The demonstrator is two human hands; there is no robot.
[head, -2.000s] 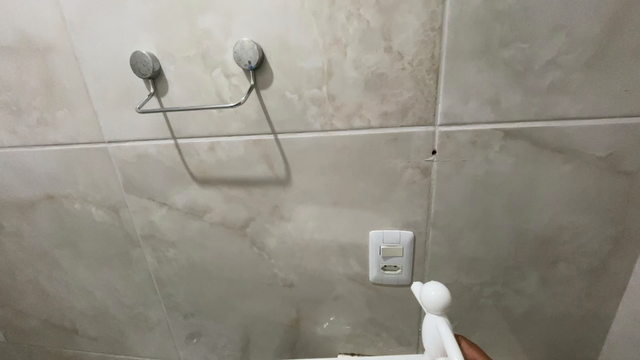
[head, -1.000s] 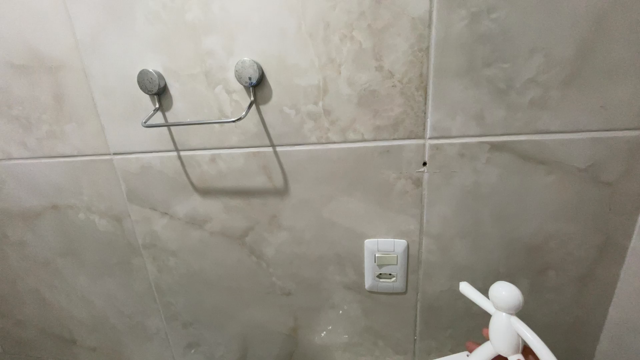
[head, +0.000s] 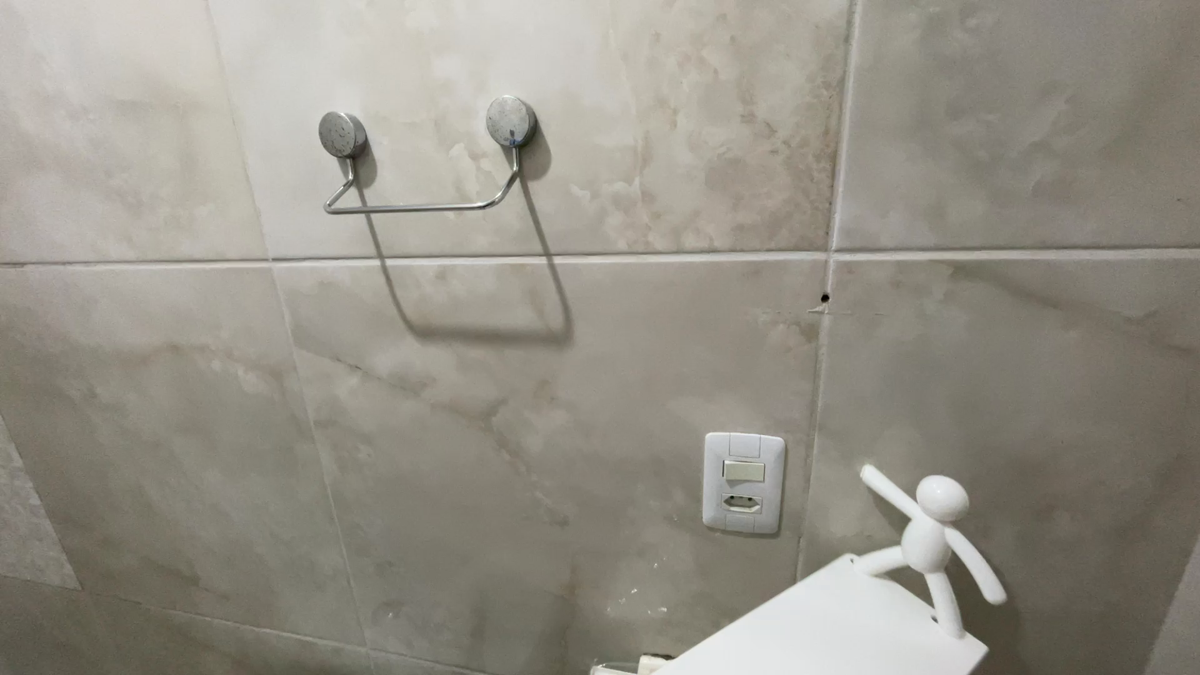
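A white plastic human-shaped figure (head: 926, 546) stands at the end of a white flat panel (head: 834, 628) at the lower right, its legs meeting the panel's edge and its arms spread. Neither of my hands shows now, so what they touch is hidden. Left of the figure, a white wall plate with a switch and a socket (head: 743, 514) is fixed to the tiles. A chrome towel holder (head: 408, 208) hangs from two round mounts at the upper left.
Marbled beige wall tiles (head: 581, 375) with pale grout lines fill the background. A small dark hole (head: 825, 298) sits near a grout crossing above the wall plate. Small pale objects (head: 653, 664), partly cut off, show at the bottom edge beside the panel.
More of the white figure and its panel has come into view at the lower right. The fingers seen behind the figure earlier are out of sight.
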